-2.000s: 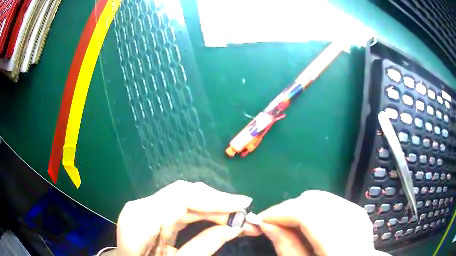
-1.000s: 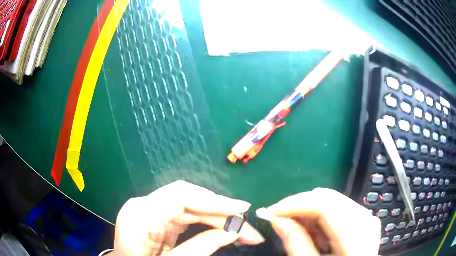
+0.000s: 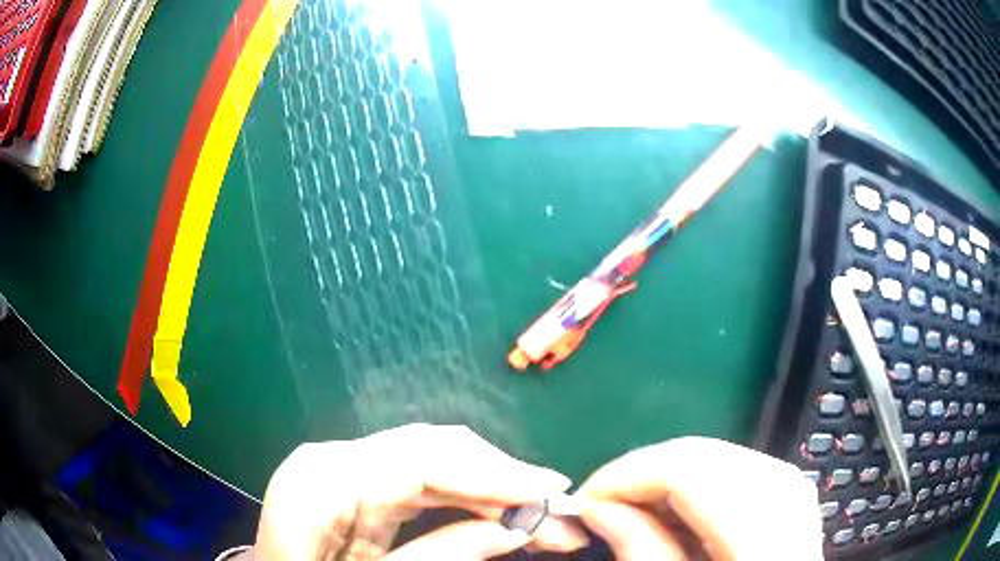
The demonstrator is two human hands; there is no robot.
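Observation:
A miniature component (image 3: 524, 515) with a dark grey face is held between the thumb and fingertips of my left hand (image 3: 406, 493) at the bottom centre. My right hand (image 3: 702, 499) is beside it, thumb and forefinger pinched together at the component's right edge. Whether the right fingertips grip the component or a part of it is too overexposed to tell. Silver tweezers (image 3: 874, 384) lie on the black component tray (image 3: 795, 329) at the right, whose pockets hold many small parts. A clear die-cut sheet (image 3: 362, 197) lies flat on the green mat.
A pen (image 3: 631, 258) lies on the mat (image 3: 669, 362) in front of my hands. A glaring white sheet (image 3: 592, 71) is behind it. Red and yellow tape (image 3: 197, 230) and stacked papers (image 3: 93, 88) are at the left. A second black tray (image 3: 932, 60) is at the upper right.
My right fingertips were apart from the component one second ago and now meet it again. The tray, pen and sheet appear slightly lower in the view.

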